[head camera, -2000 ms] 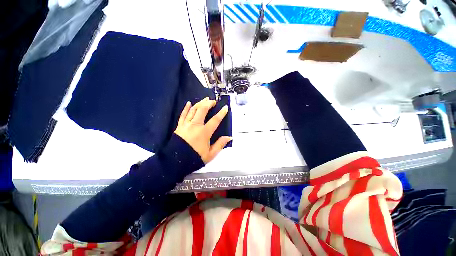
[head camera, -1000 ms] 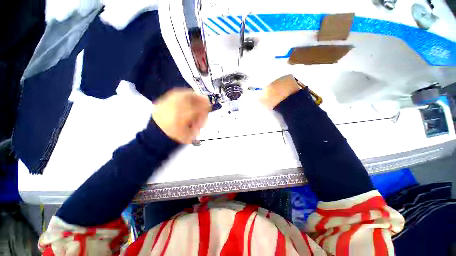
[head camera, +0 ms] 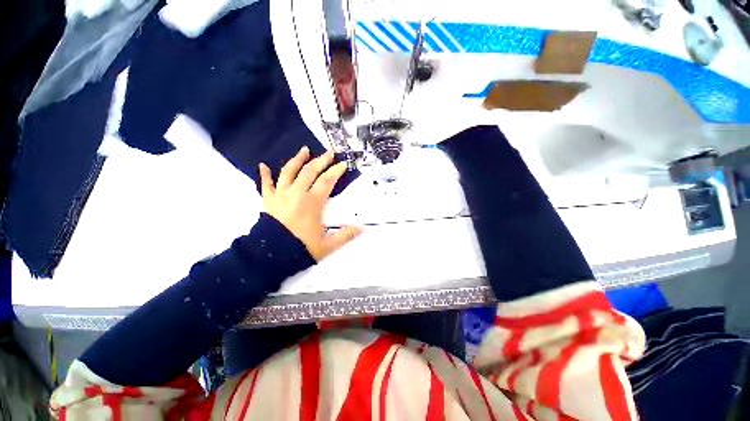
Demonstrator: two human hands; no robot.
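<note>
The navy panel (head camera: 238,90) lies on the table left of the machine head, with one corner running under the presser foot (head camera: 350,156). A pale lining piece (head camera: 191,136) shows as a light rim beside it. My left hand (head camera: 303,201) lies flat with its fingers spread, fingertips on the panel's corner just left of the needle area. The thumb rests on the white table. My right hand is hidden behind the machine head; only the dark sleeve (head camera: 514,205) shows, reaching up to the right of the tension dial (head camera: 386,148).
A stack of navy panels (head camera: 53,181) and sheer pale lining pieces (head camera: 78,66) lie at the left. The white machine head (head camera: 625,90) spans the upper right. A control panel (head camera: 701,208) is at the table's right end. A dark layered pile (head camera: 691,362) is low at right.
The panel now lies farther up and left than two seconds ago. My left hand has opened flat onto its corner. My right hand, visible one second ago with the snips beside it, is now hidden.
</note>
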